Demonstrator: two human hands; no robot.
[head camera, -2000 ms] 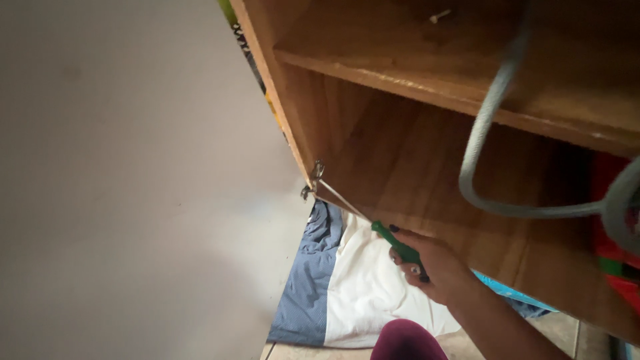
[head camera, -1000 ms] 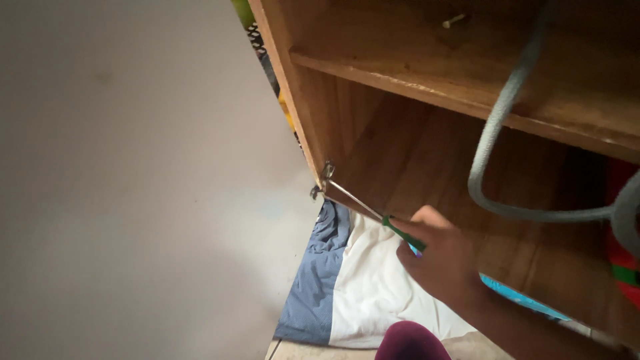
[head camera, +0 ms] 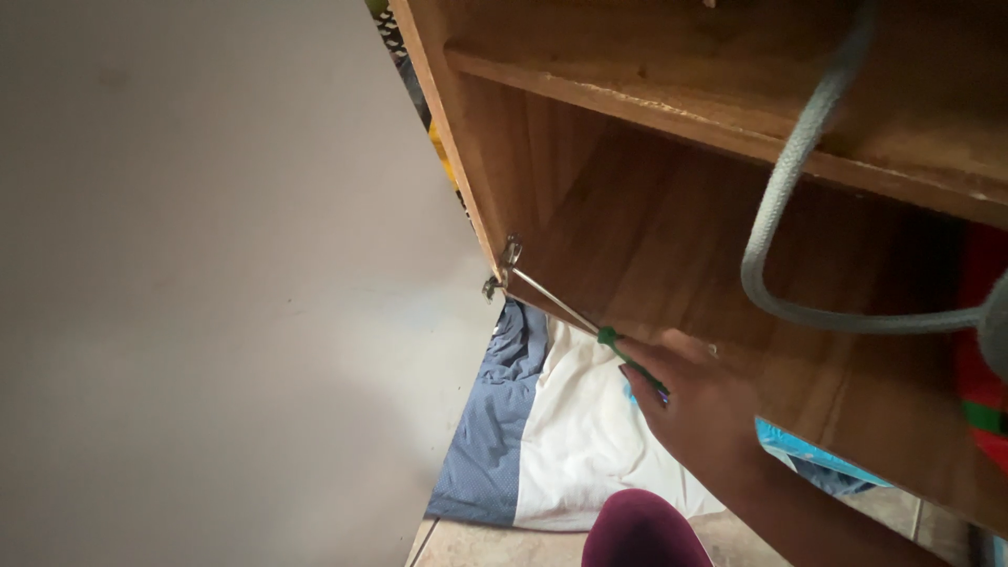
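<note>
My right hand [head camera: 693, 394] grips the green handle of a screwdriver [head camera: 556, 303], its metal shaft slanting up and left. The shaft's tip meets a metal cabinet hinge [head camera: 510, 256] at the lower front of the wooden cabinet's side panel [head camera: 465, 150]. The hinge joins this panel to a large pale door [head camera: 260, 299] that stands swung out on the left. Whether the tip sits in a screw cannot be told. My left hand is out of view.
A wooden shelf [head camera: 669, 110] crosses above the lower compartment. A thick grey cord [head camera: 776, 189] loops down in front of it at the right, near a red item [head camera: 980, 315]. Blue and white cloth [head camera: 591, 441] lies on the tiled floor [head camera: 488, 543] below, by a maroon-covered knee [head camera: 642, 531].
My right hand has shifted its hold on the screwdriver handle, the fingers now lying differently from two seconds ago. The shaft's tip stays at the hinge.
</note>
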